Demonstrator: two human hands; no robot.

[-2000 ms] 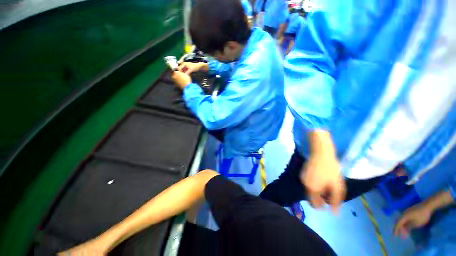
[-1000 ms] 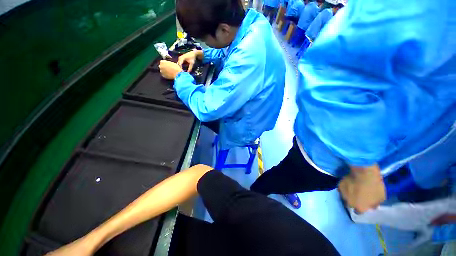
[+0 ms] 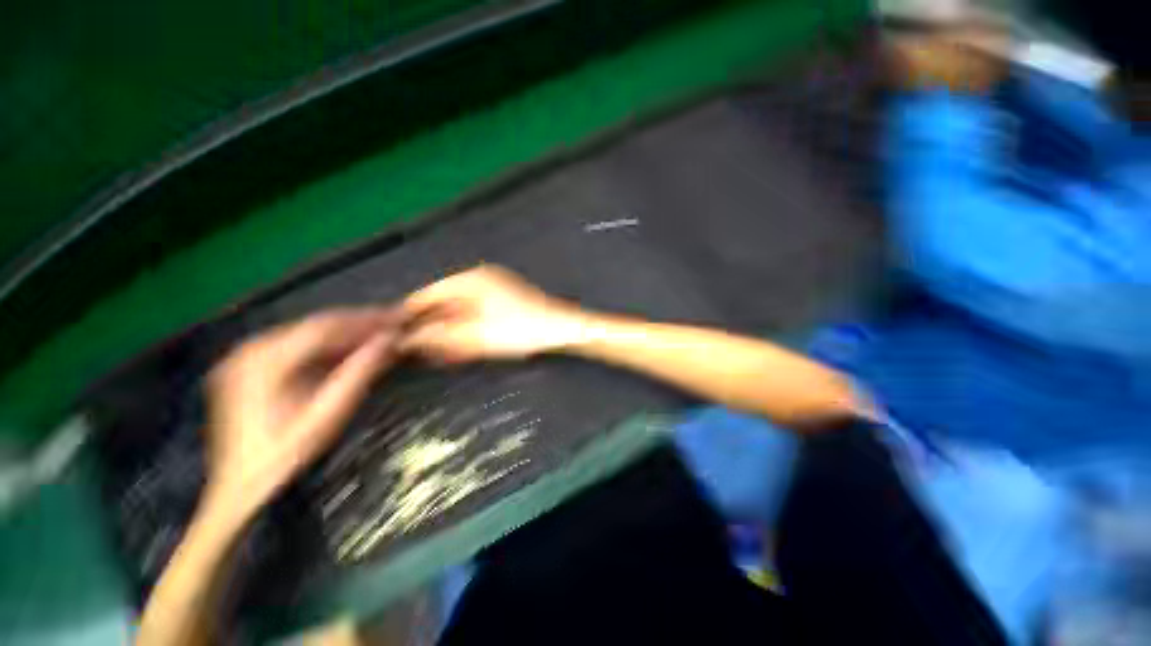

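The view is strongly blurred. My left hand is raised over the left part of the black tray. My right hand reaches in from the right, and its fingertips meet those of my left hand. Whether a small part is between the fingers cannot be told. Small shiny pieces lie scattered and streaked in the tray below my hands. Dark, indistinct parts lie at the tray's left end, partly hidden by my left hand and forearm. A small pale piece lies alone further right in the tray.
The green bench surface runs behind the tray, and its pale edge runs in front. A person in blue clothing is close on the right, with a hand near the top right corner. My dark-clothed legs are below the bench edge.
The view has swung left along the bench. My left hand and the shiny pieces have come into view, and my right hand now meets my left. The standing person's coat has left the right side.
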